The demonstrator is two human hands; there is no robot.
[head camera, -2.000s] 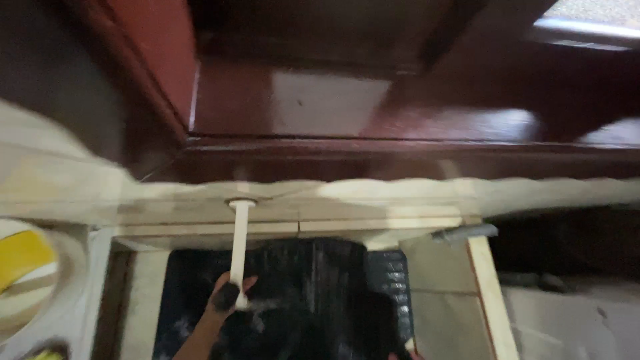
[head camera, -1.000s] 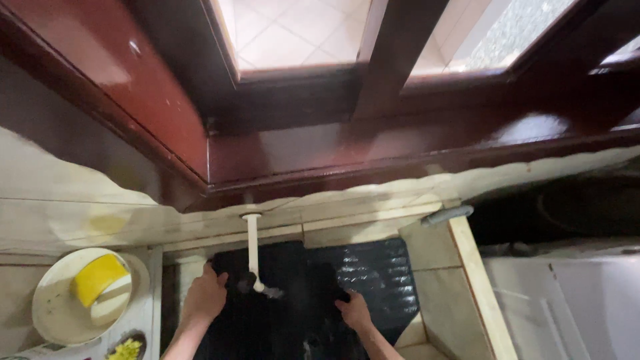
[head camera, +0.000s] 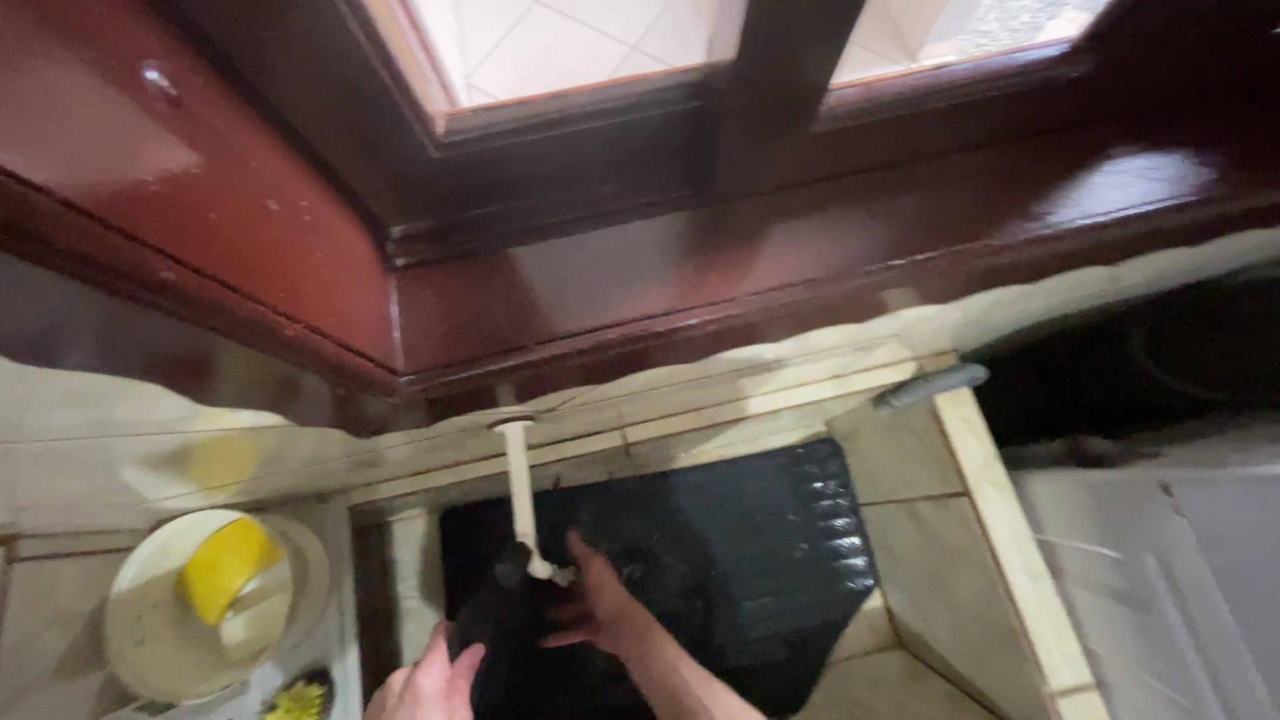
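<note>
A wet black ribbed mat or tray [head camera: 760,560] lies in a tiled basin, under a white wall tap [head camera: 520,490] with a dark knob. My left hand [head camera: 430,680] is at its lower left edge, with the thumb against something black; the fingers partly leave the frame. My right hand [head camera: 600,600] is spread just below and right of the tap's spout, over the black surface. Whether its fingertips touch the surface is unclear.
At left stands a white bowl [head camera: 125,625] with a yellow item [head camera: 228,568] in it, near a yellow scrubber [head camera: 298,698]. A grey object [head camera: 930,385] rests on the basin's tiled rim [head camera: 1010,530]. A dark red wooden window frame [head camera: 600,290] projects above.
My right hand has moved left, from the black mat's middle to beside the spout. My left hand has come down from beside the tap to the lower left edge.
</note>
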